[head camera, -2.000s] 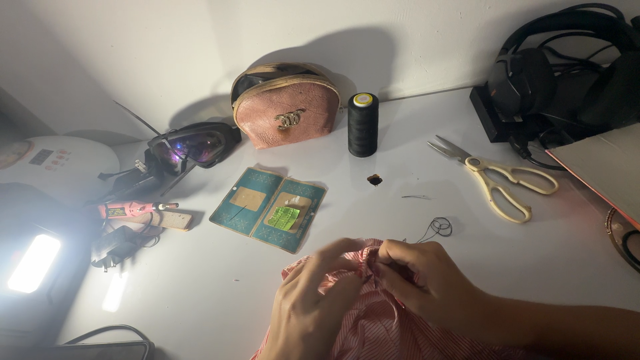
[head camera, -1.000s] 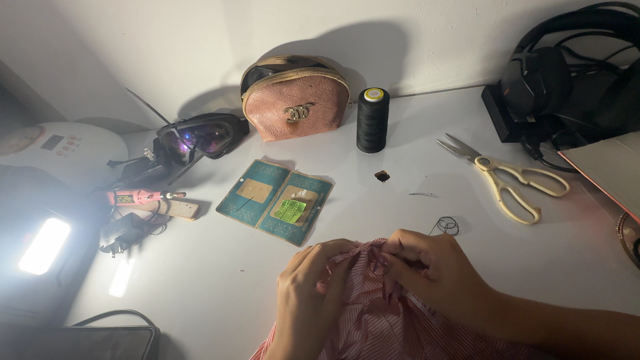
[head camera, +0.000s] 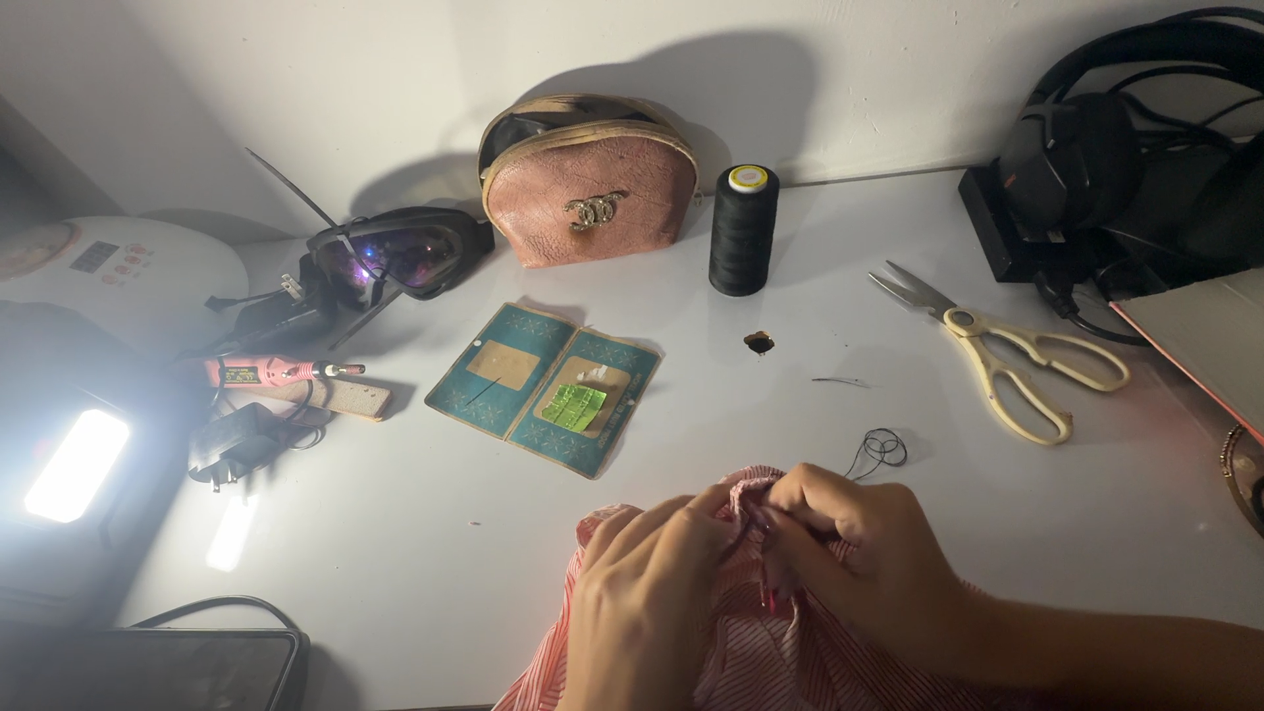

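Red-and-white striped fabric (head camera: 760,642) is bunched at the bottom centre, its gathered edge pinched between both hands. My left hand (head camera: 647,583) grips it from the left, and my right hand (head camera: 874,563) pinches the same edge from the right, the fingertips of both close together. Any needle between the fingers is hidden. Just beyond my right hand lies a loose coil of black thread (head camera: 879,449). An open teal needle booklet (head camera: 543,390) with a green piece on it rests farther left. Behind stands a black thread spool (head camera: 744,232); cream-handled scissors (head camera: 1007,360) lie at the right.
A pink pouch (head camera: 592,193) stands near the wall, beside dark goggles (head camera: 395,257). At left are a pink rotary tool (head camera: 267,371), a black plug adapter (head camera: 232,439) and a bright lamp (head camera: 77,466). Headphones (head camera: 1076,158) sit at the back right. The tabletop has a dark chipped hole (head camera: 758,342).
Both hands stay on the gathered fabric edge, with small shifts of the fingers. The view has shifted slightly. Nothing else has plainly moved.
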